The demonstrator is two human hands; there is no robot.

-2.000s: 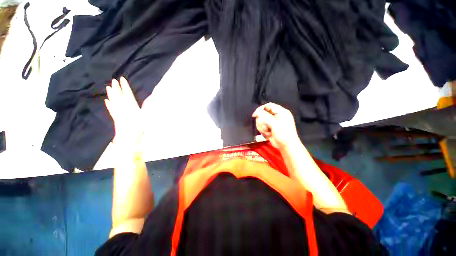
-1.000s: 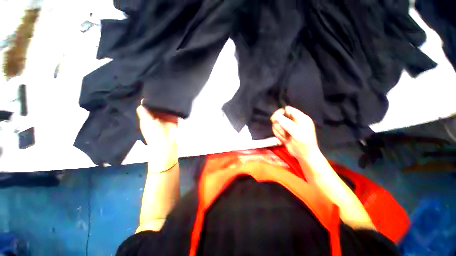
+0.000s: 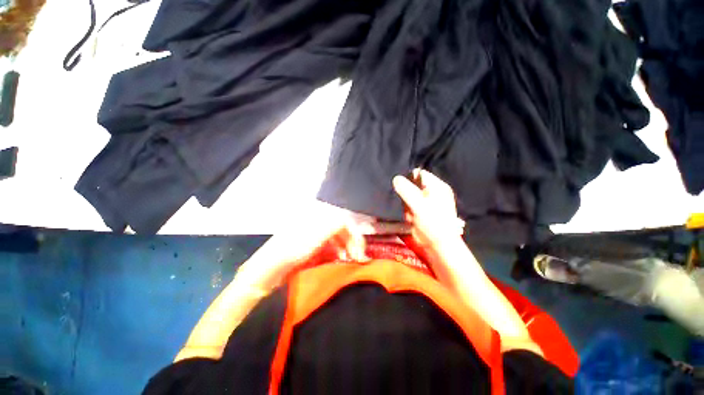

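A dark garment [image 3: 386, 146] lies rumpled on the white table, its lower edge at the table's front edge by my apron [image 3: 370, 271]. My left hand [image 3: 347, 238] is at the hem, its fingers on the cloth edge. My right hand [image 3: 428, 204] is closed around a small dark tool [image 3: 418, 179], mostly hidden in the palm, beside the hem. The left hand's fingertips are blurred. More dark garment pieces [image 3: 177, 139] lie flatter on the left.
A dark cord [image 3: 81, 46] and small black objects [image 3: 8, 161] lie on the table's left end. Another dark garment [image 3: 670, 85] is at the far right. Below right are a pale shape like another person's arm or leg [image 3: 641, 279], a red stool [image 3: 544, 332] and blue plastic [image 3: 617, 366].
My left hand has moved right, from the left garment pieces to the hem near my right hand. The left pieces lie flat again. A pale shape has appeared at the lower right.
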